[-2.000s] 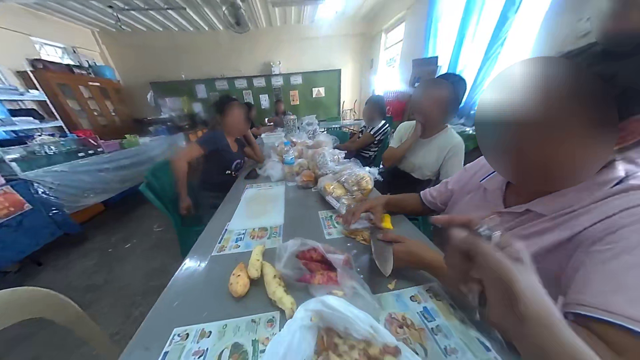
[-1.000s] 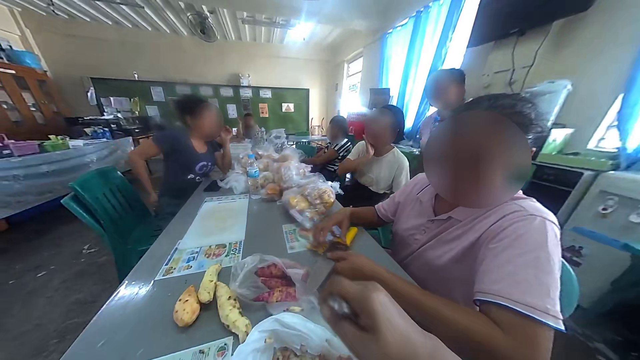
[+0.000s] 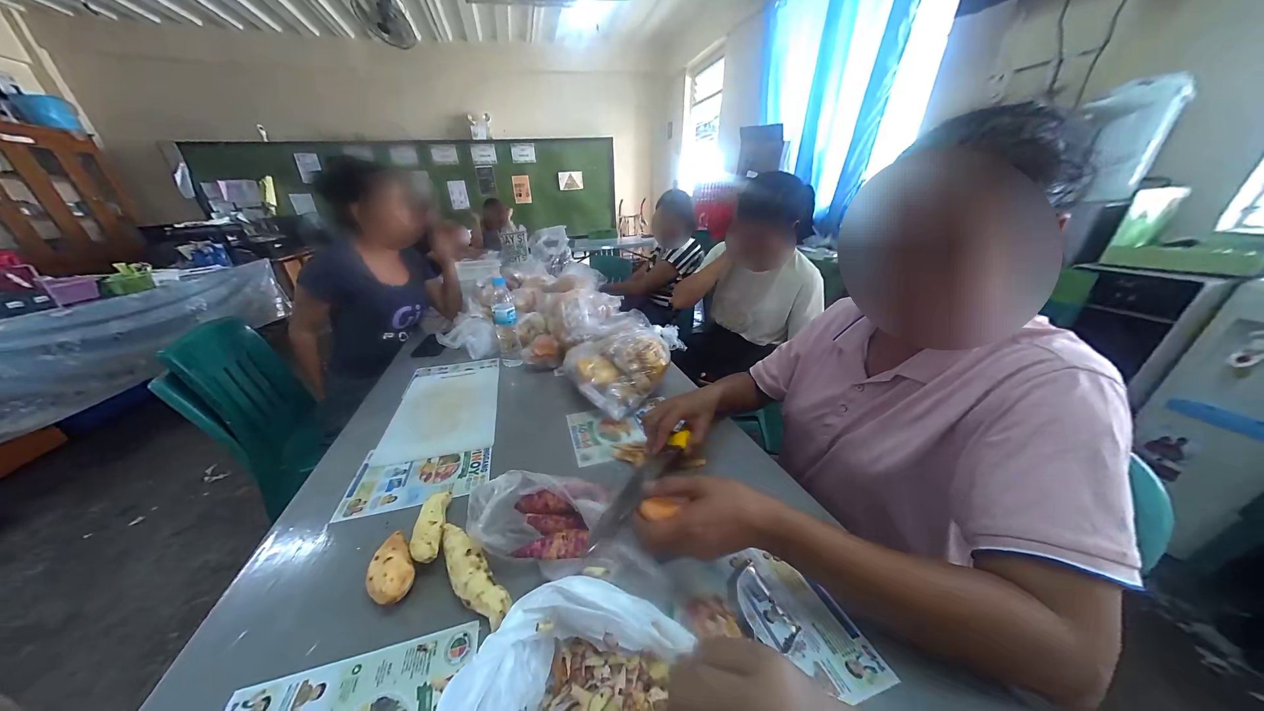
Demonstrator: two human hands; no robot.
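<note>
My right hand is blurred at the bottom edge, beside a white plastic bag holding chopped peelings; whether it grips anything cannot be told. My left hand is out of view. Behind the bag, a clear bag holds several red-purple sweet potatoes. To its left lie an orange-skinned sweet potato and two pale, spotted root vegetables. Across from them a co-worker's hands hold a knife with a yellow handle and an orange-fleshed piece.
Printed leaflets and a white sheet lie on the grey table. Farther back stand a water bottle and bagged food. A co-worker in pink sits close at right; green chairs stand at left.
My right hand has dropped from in front of the co-worker to the bottom edge, beside the bag of peelings. The view has swung to the right.
</note>
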